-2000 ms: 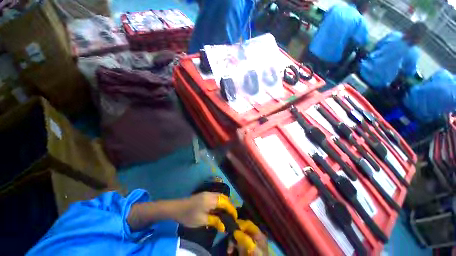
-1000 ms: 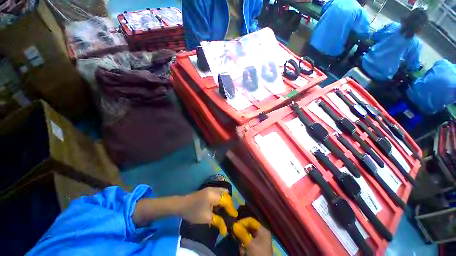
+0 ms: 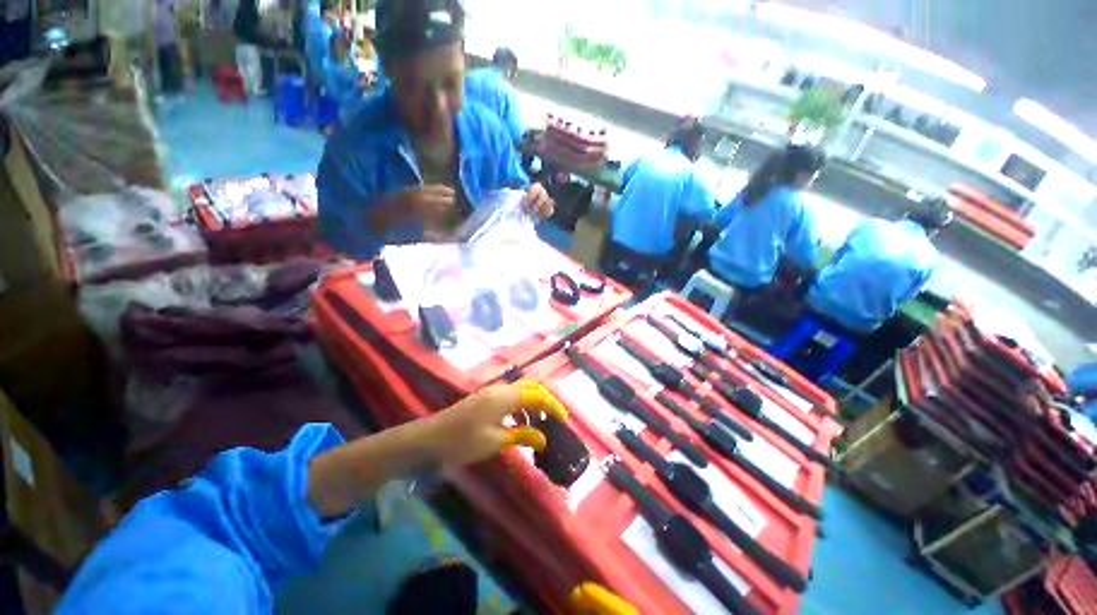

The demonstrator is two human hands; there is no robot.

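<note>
My left hand (image 3: 508,423) wears yellow finger cots and grips a closed black watch (image 3: 562,453) over the near left compartment of the red tray (image 3: 556,547). A white slip shows beside the watch; whether the watch touches the tray is hard to tell. Several black watches lie flat and open in the other compartments, one of them (image 3: 686,543) nearest my hands. Of my right hand only a yellow finger cot (image 3: 602,599) shows, cut off by the bottom edge; what it holds is hidden.
A second red tray stack (image 3: 349,310) adjoins on the far side, with closed watches standing on it. A coworker (image 3: 475,132) in blue stands behind it, holding clear film. A maroon cloth (image 3: 205,360) and cartons are at left. Other workers sit at benches behind.
My view has lifted. My left hand has moved from over my lap to the tray with the closed watch. My right hand has parted from it and is mostly out of view.
</note>
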